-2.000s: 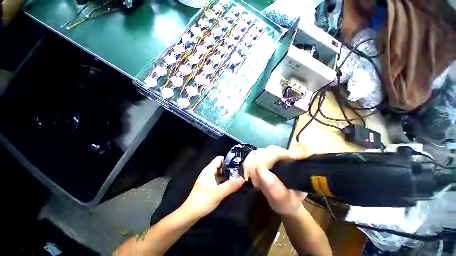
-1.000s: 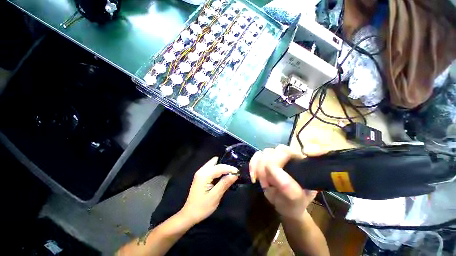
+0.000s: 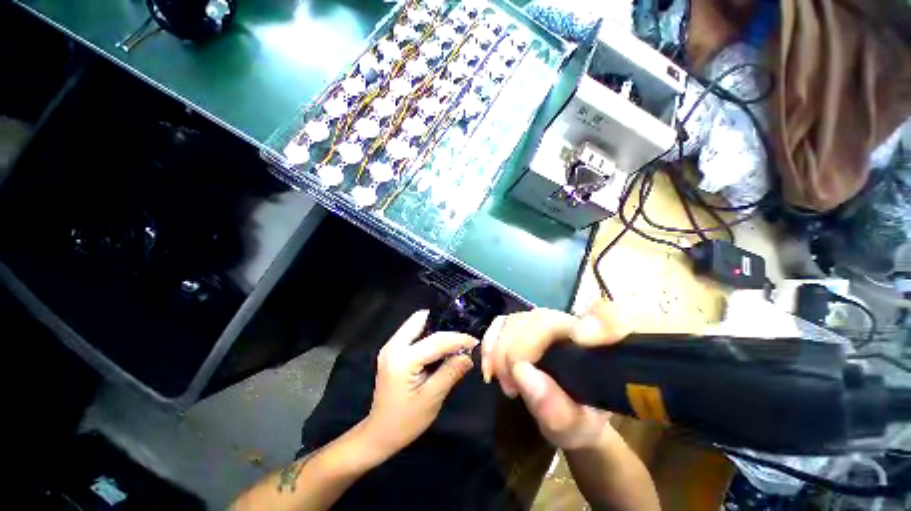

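A glossy black round housing (image 3: 467, 307) is held over the dark-clothed lap, just below the bench edge. My left hand (image 3: 415, 374) grips its lower left side, with thumb and forefinger near each other. My right hand (image 3: 547, 364) is closed around the front end of a thick black electric screwdriver (image 3: 729, 384) with an orange-yellow band. The screwdriver lies nearly level, pointing left at the housing. Its tip is hidden behind my right fingers, so I cannot tell if it touches a screw.
A clear tray (image 3: 350, 215) of white wired modules lies on the green bench (image 3: 215, 75). Right of it stand a grey-white screw feeder (image 3: 599, 130), cables and a black adapter (image 3: 734, 264). A dark bin (image 3: 235, 339) is below left. A black assembly (image 3: 190, 15) is at the top left.
The screwdriver's rear has swung down and its band has moved slightly left since one second ago. The housing is turned and darker in view. Both hands keep their grip.
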